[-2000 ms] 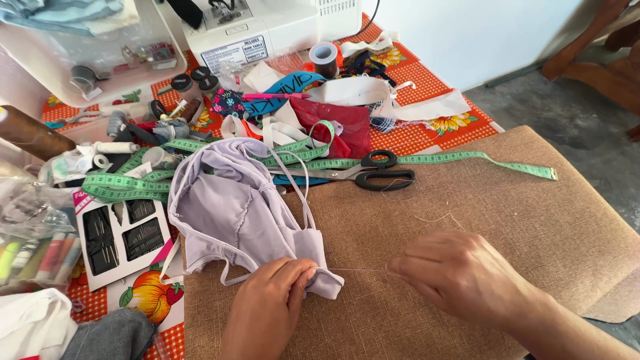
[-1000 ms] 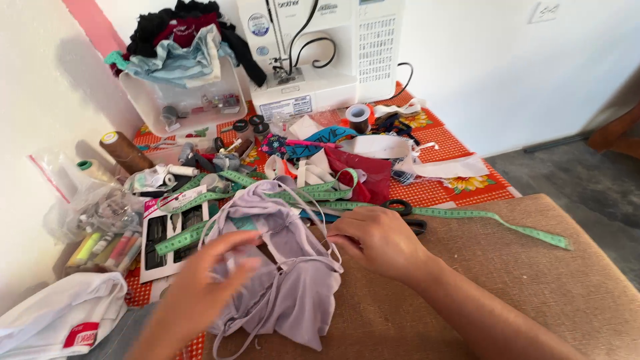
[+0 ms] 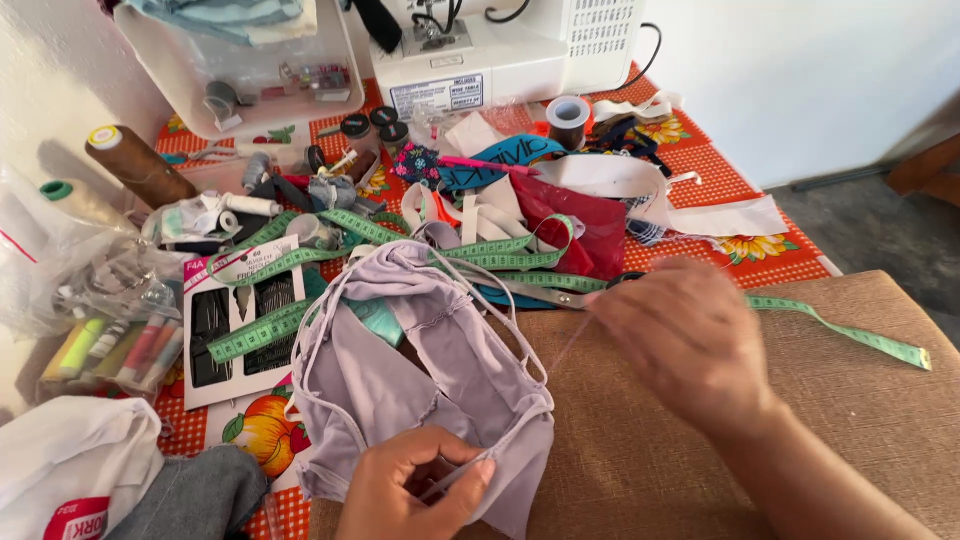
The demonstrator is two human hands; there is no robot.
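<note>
A lavender strappy garment [image 3: 480, 405] lies bunched on the brown fabric-covered surface. My left hand [image 3: 427, 480] pinches its lower edge between thumb and fingers. To the upper right, my right hand [image 3: 682, 337] is blurred, its fingertips together at one end of a thin thread [image 3: 574, 341] that runs down toward the garment; a needle cannot be made out. Scissors [image 3: 559, 296] lie behind the garment, their handles partly hidden by my right hand. A green measuring tape [image 3: 495, 255] winds behind the garment and on past my right hand.
A white sewing machine [image 3: 510, 67] stands at the back, beside a plastic bin [image 3: 352, 82]. A needle card [image 3: 199, 394], brown thread cone [image 3: 142, 169], bagged thread spools [image 3: 112, 341] and folded cloths [image 3: 202, 487] lie left. Fabric scraps and elastic [image 3: 720, 217] lie behind the scissors.
The garment has been turned and spread, after both hands were at it one second ago. My left hand now grips its lower edge, while my right hand has moved away to the right with the thread.
</note>
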